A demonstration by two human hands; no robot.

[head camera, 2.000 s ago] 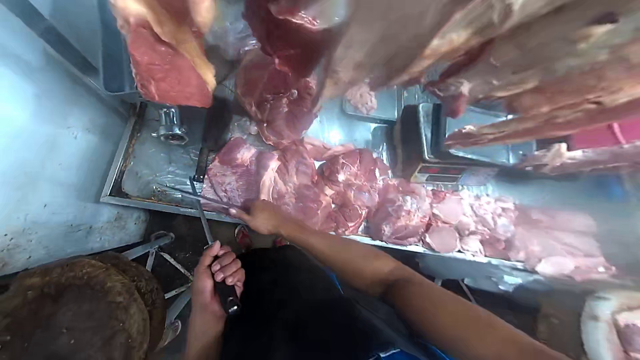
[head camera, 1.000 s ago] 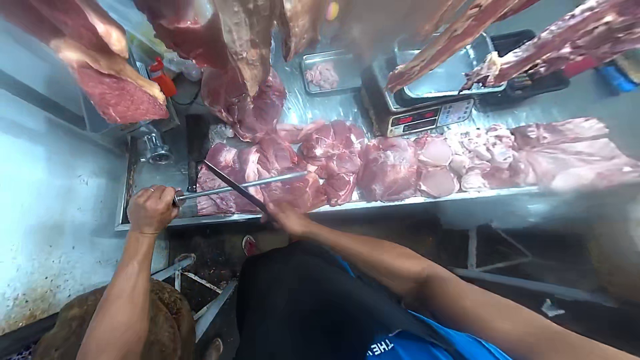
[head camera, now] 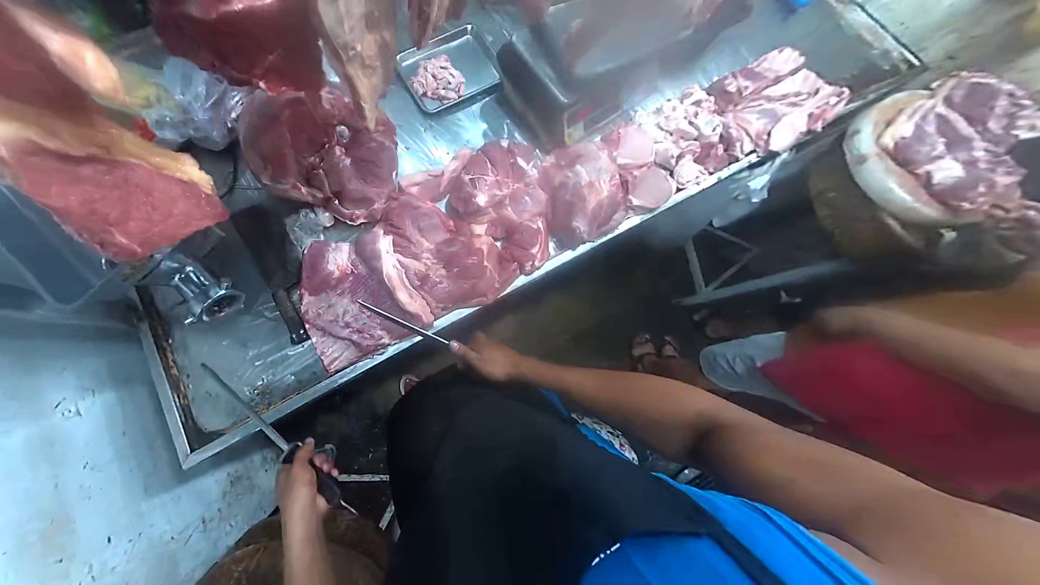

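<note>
My left hand [head camera: 305,479], at the lower left, is closed round the dark handle of a sharpening steel [head camera: 244,405], whose rod points up and left over the metal table's corner. With my right hand [head camera: 490,357] I hold a narrow-bladed knife [head camera: 402,319]; its blade points up and left across the front of the raw meat slabs [head camera: 349,313]. The steel and the knife are apart. Behind them a cleaver [head camera: 272,268] lies on the table beside the meat, and a metal grinder part [head camera: 203,288] is left of it.
Large cuts of meat [head camera: 106,179] hang over the table's back. A metal tray [head camera: 455,69] holds small meat pieces. More meat [head camera: 959,146] rests on a block at the right. A person in red [head camera: 902,406] stands at the lower right. A round wooden block [head camera: 301,552] is below my left hand.
The steel and knife, crossed one second ago, are now apart. My left hand has moved down from the table's edge. A person in red has come into view at the right as the view turned.
</note>
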